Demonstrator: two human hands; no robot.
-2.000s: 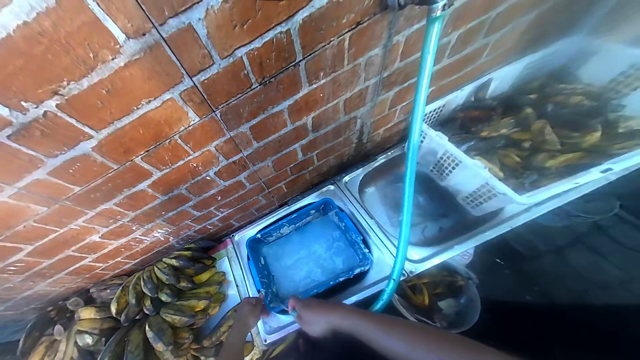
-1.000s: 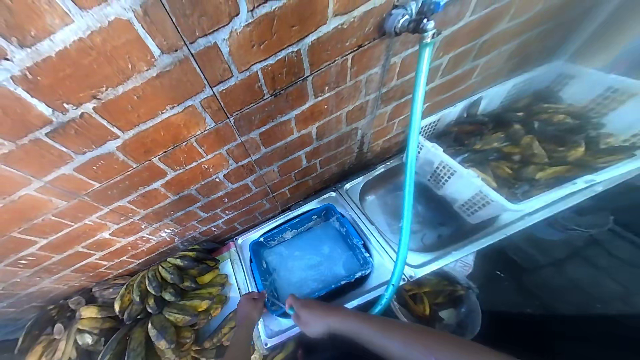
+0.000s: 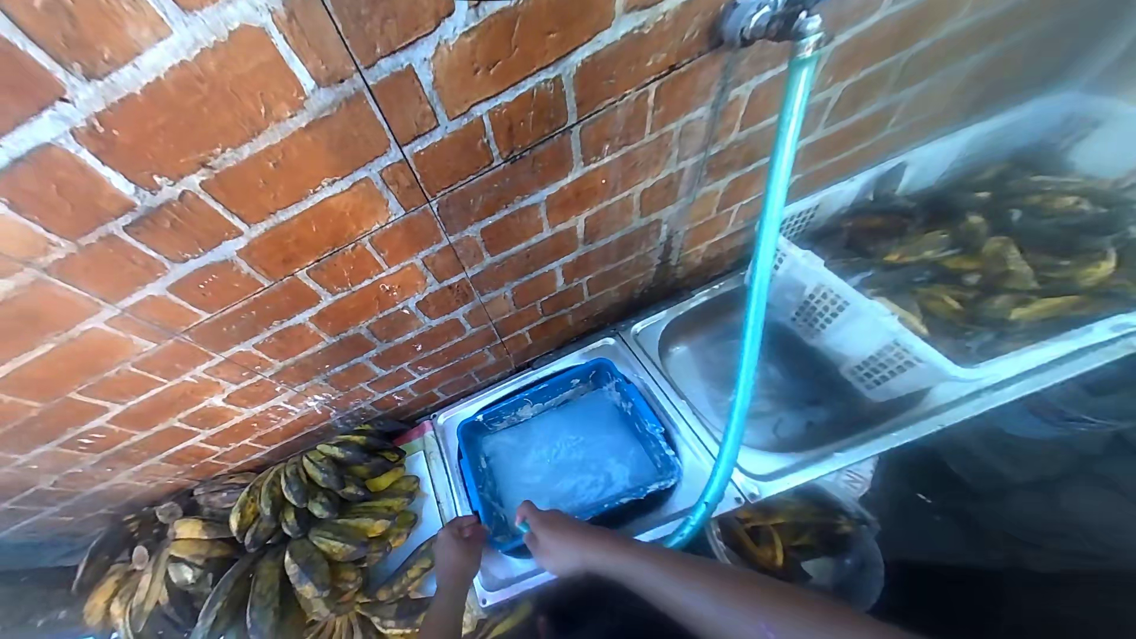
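Note:
A blue plastic basin (image 3: pixel 470 461) holding cloudy liquid sits over the left part of a steel sink. My left hand (image 3: pixel 461 537) is curled at the basin's near left corner; what its fingers hold is too small to tell. Just right of it, my right hand (image 3: pixel 552 537) is closed around a small turquoise thing, at the basin's near edge. Whether this is part of the turquoise hose is hidden. The hose (image 3: pixel 761 293) hangs from a wall tap (image 3: pixel 772 22) and passes down behind my right forearm. Bunches of plantains (image 3: pixel 311 515) lie left of my hands.
A brick wall (image 3: pixel 337 257) rises behind the sink. Right of the basin is a steel sink bowl (image 3: pixel 710 390), partly covered by a white perforated crate (image 3: pixel 852 342) full of plantains or peels. A clear container (image 3: pixel 865 568) with yellow-brown peels stands below the sink's front edge.
My hands have stayed at the basin's near edge, with only slight movement. The view has tilted up a little, bringing the whole tap into sight.

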